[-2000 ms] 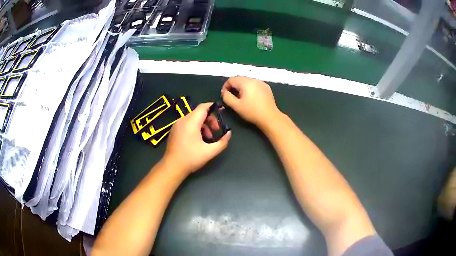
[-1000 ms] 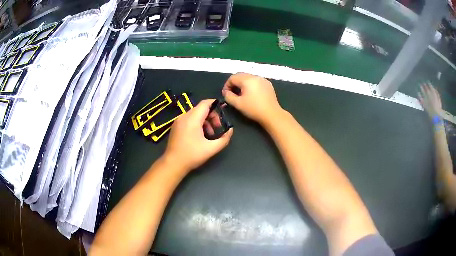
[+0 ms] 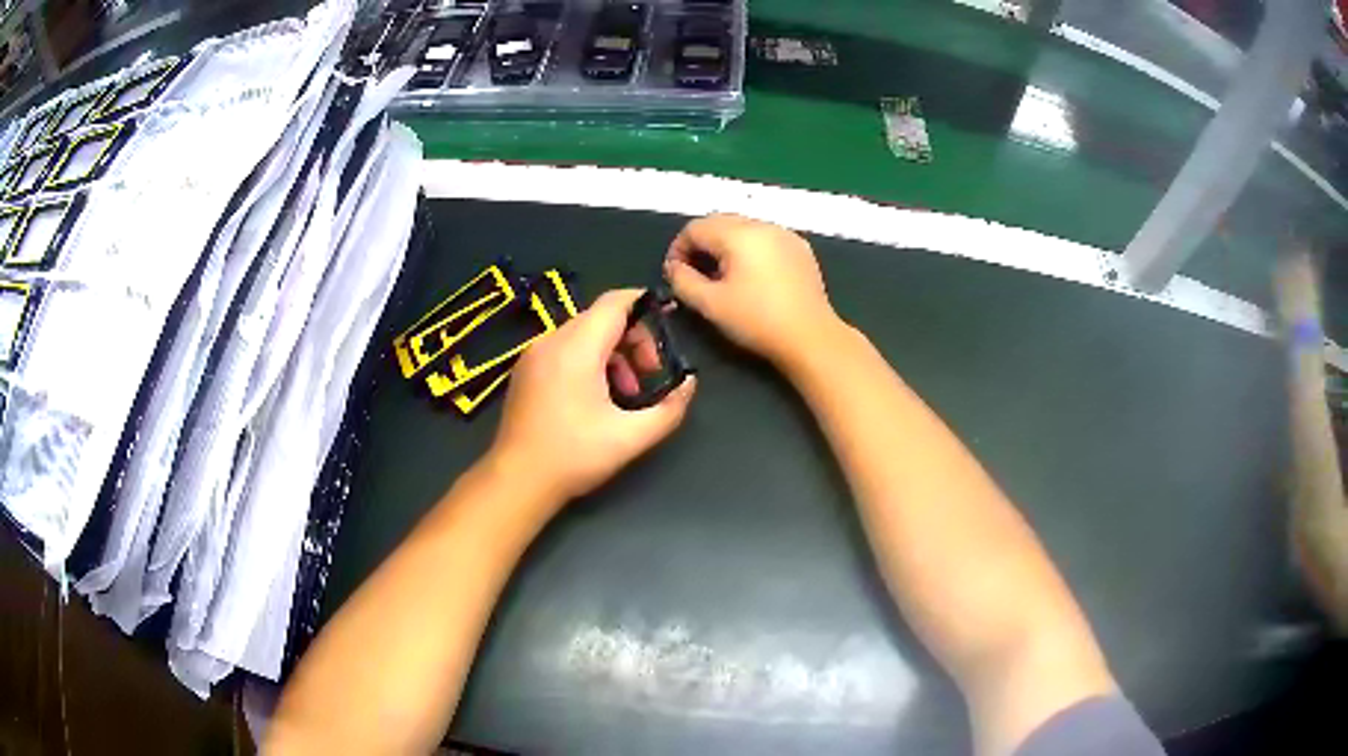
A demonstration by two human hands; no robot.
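A black plastic frame (image 3: 665, 359), thin and open, is held tilted above the dark bench top. My left hand (image 3: 580, 387) grips it between thumb and fingers, with fingertips showing through its opening. My right hand (image 3: 750, 284) is at the frame's upper end, thumb and index finger pinched together there. Whether a small part is between those fingertips cannot be told. Black frames with yellow edges (image 3: 470, 343) lie overlapped on the bench to the left of my left hand.
White liner sheets and trays (image 3: 281, 369) are piled at left, with yellow-edged frames on top. Beyond the white rail (image 3: 621, 185), the green belt carries a clear tray (image 3: 591, 101) of dark units and circuit boards (image 3: 906, 130). A grey post (image 3: 1215, 148) and another person's blurred arm (image 3: 1313, 428) are at right.
The clear tray and circuit board have moved right along the belt. Another person's arm has come into view at right. My hands have barely moved; the frame is turned slightly.
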